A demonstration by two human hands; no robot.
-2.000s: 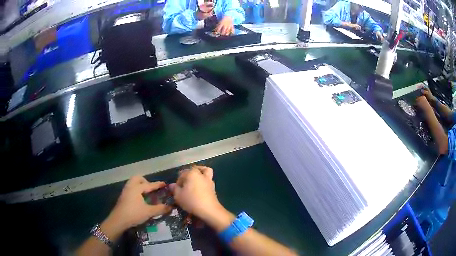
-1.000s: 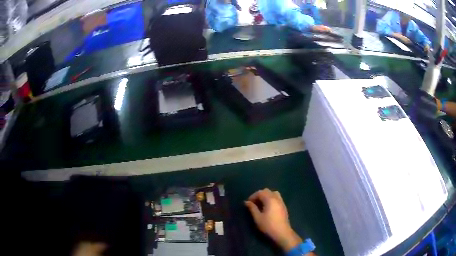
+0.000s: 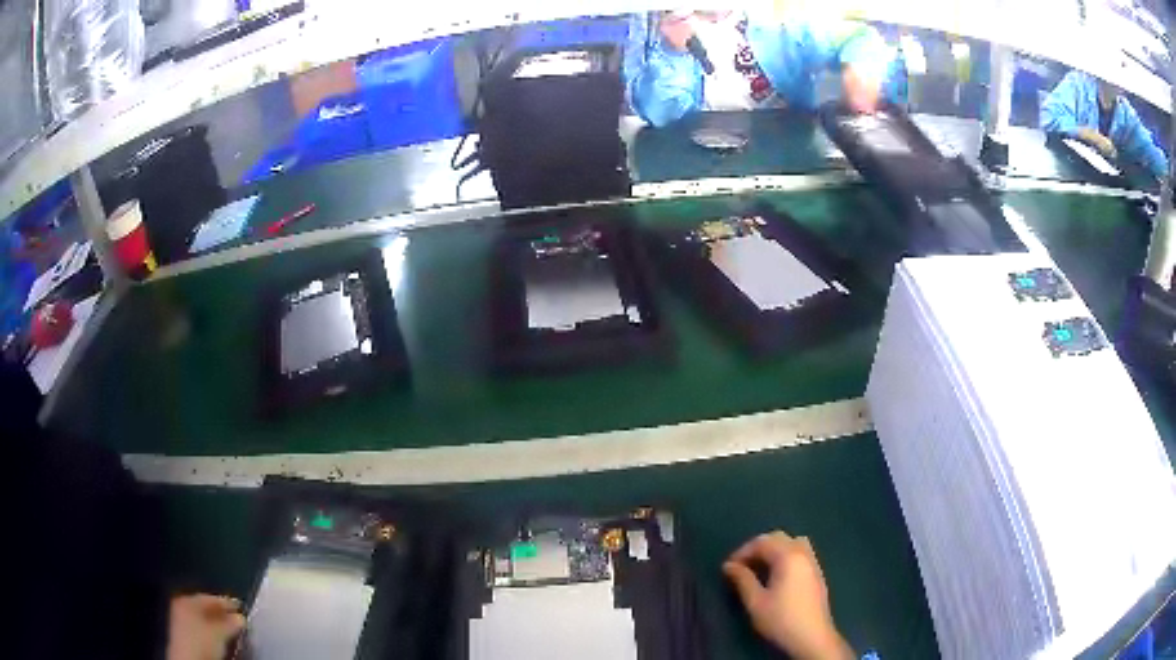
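Note:
Two black trays with silver-white devices lie side by side in front of me. The right black tray (image 3: pixel 676 606) holds a device (image 3: pixel 552 628) with a circuit board (image 3: pixel 542 557) bearing a green patch along its top. The left black tray (image 3: pixel 426 580) holds a tilted, slightly blurred device (image 3: pixel 310 612). My left hand (image 3: pixel 206 629), cut off by the bottom edge, has its fingers on the left tray's left edge. My right hand (image 3: pixel 784 593) is right of the trays, fingers loosely curled and apart, holding nothing visible.
A tall white tray stack (image 3: pixel 993 451) stands at right with two circuit boards (image 3: pixel 1073 338) on top. Beyond the pale rail (image 3: pixel 516 454) lie three devices in black trays (image 3: pixel 774 271). Across the line, a person in blue (image 3: pixel 825 58) handles a black tray. A dark shape (image 3: pixel 65 529) fills the left.
The left tray has come in beside the right one. My right hand has left the board and moved right. My view has swung left. The person opposite has moved a black tray onto the line.

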